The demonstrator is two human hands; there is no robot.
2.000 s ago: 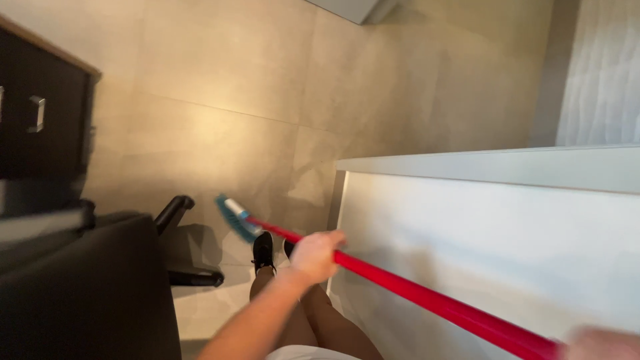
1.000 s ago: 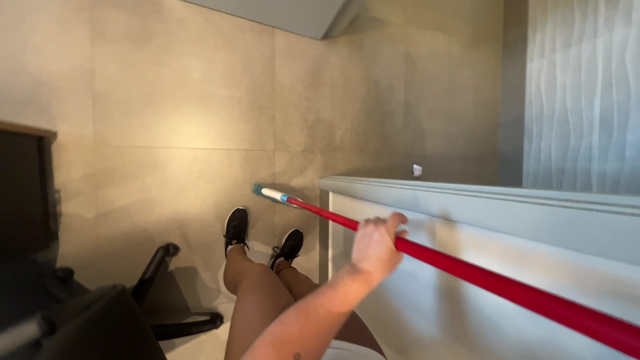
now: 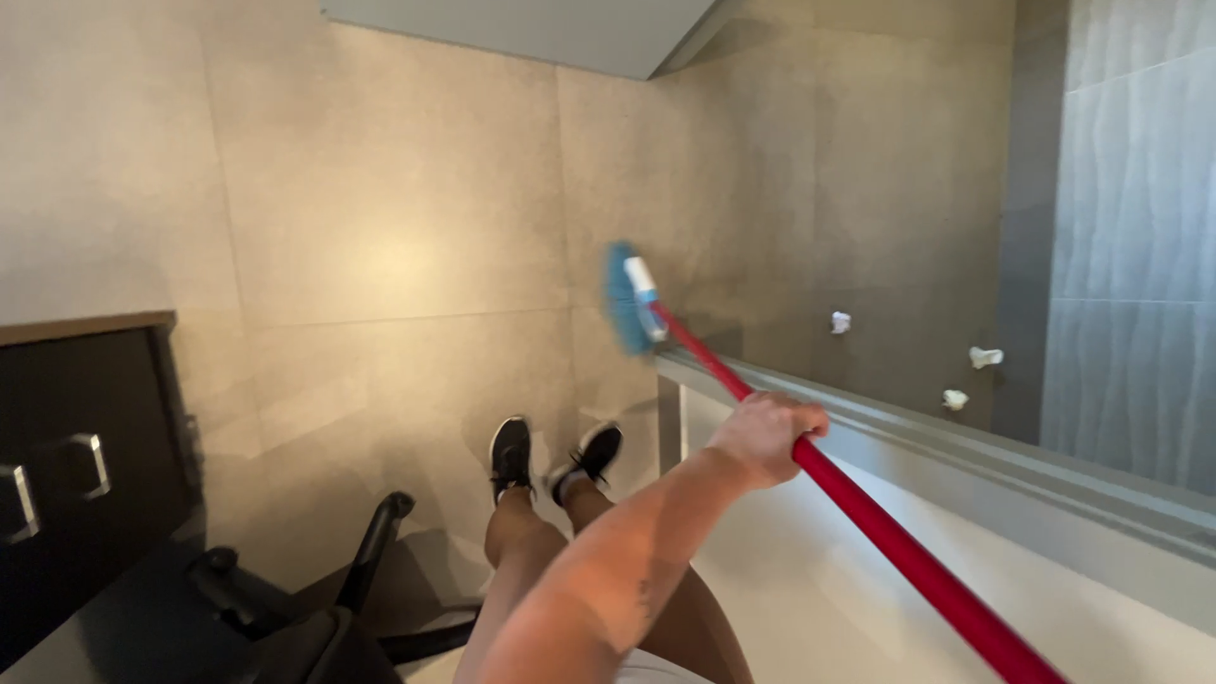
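My left hand point(image 3: 769, 437) is closed around the red handle point(image 3: 912, 546) of a broom. The handle slants from the lower right up to the broom head point(image 3: 641, 280), which is white with blue bristles and slightly blurred. That head is at the floor just beyond the near end of a pale partition point(image 3: 693, 366). My right hand is out of view. Several small crumpled white pieces, perhaps paper, lie on the floor past the partition: one point(image 3: 840, 322) nearer the broom, another point(image 3: 986, 357) farther right and a third point(image 3: 955, 399) below them.
A dark drawer cabinet point(image 3: 85, 408) with metal handles stands at the left. Below it are a black chair's base legs point(image 3: 375, 551). A grey panel point(image 3: 532, 28) juts in at the top. My feet in black shoes point(image 3: 511, 451) stand on the tiled floor point(image 3: 399, 218). A wavy-textured surface point(image 3: 1130, 237) is at the right.
My right hand, seen at the lower right edge two seconds ago, has left view. The broom head has moved away from my feet. More white pieces show beyond the partition as the view shifts.
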